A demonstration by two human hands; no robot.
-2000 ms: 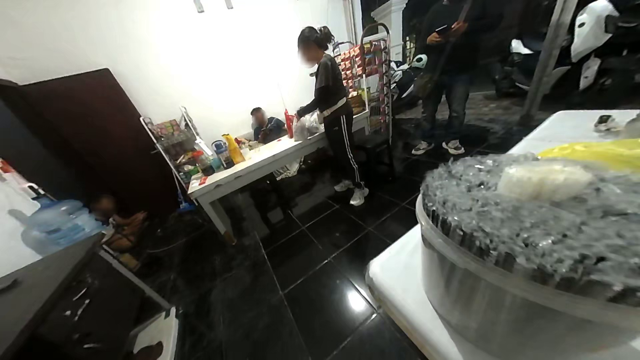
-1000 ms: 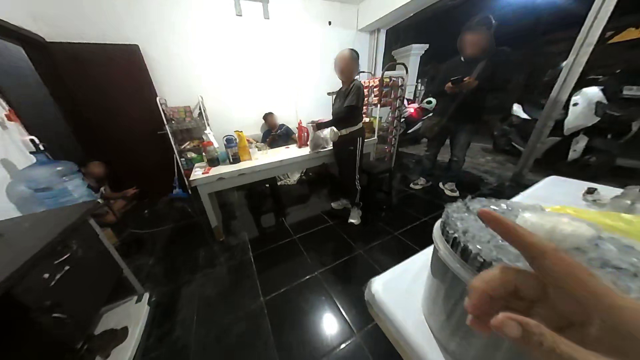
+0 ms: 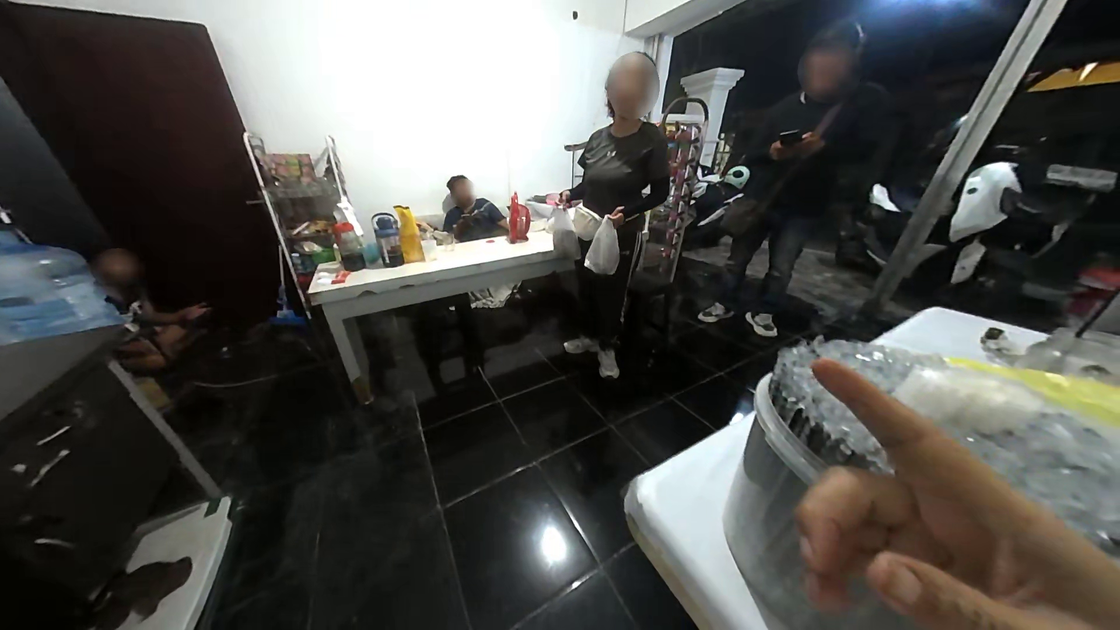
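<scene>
My right hand (image 3: 945, 516) reaches in from the right edge, its index finger extended and the other fingers curled; it holds nothing. The fingertip appears over the near rim of a tall clear plastic tub (image 3: 770, 516). Crumpled clear plastic (image 3: 840, 385) fills the tub's top, along with a whitish bundle (image 3: 971, 394) and a yellow plastic piece (image 3: 1041, 381). Whether the finger touches the plastic, I cannot tell. Beneath the tub is a white table (image 3: 687, 499). My left hand is out of view.
Across the black tiled floor (image 3: 490, 472), a person (image 3: 621, 166) holding plastic bags (image 3: 602, 247) stands beside a long white table (image 3: 420, 278). Another person (image 3: 796, 175) holds a phone. Two more people sit farther left. A dark cabinet (image 3: 79, 437) bears a water jug (image 3: 48, 289).
My right hand came into view after the earliest frame and still points over the tub. The person by the long table has turned toward the camera, with bags now hanging from the hands.
</scene>
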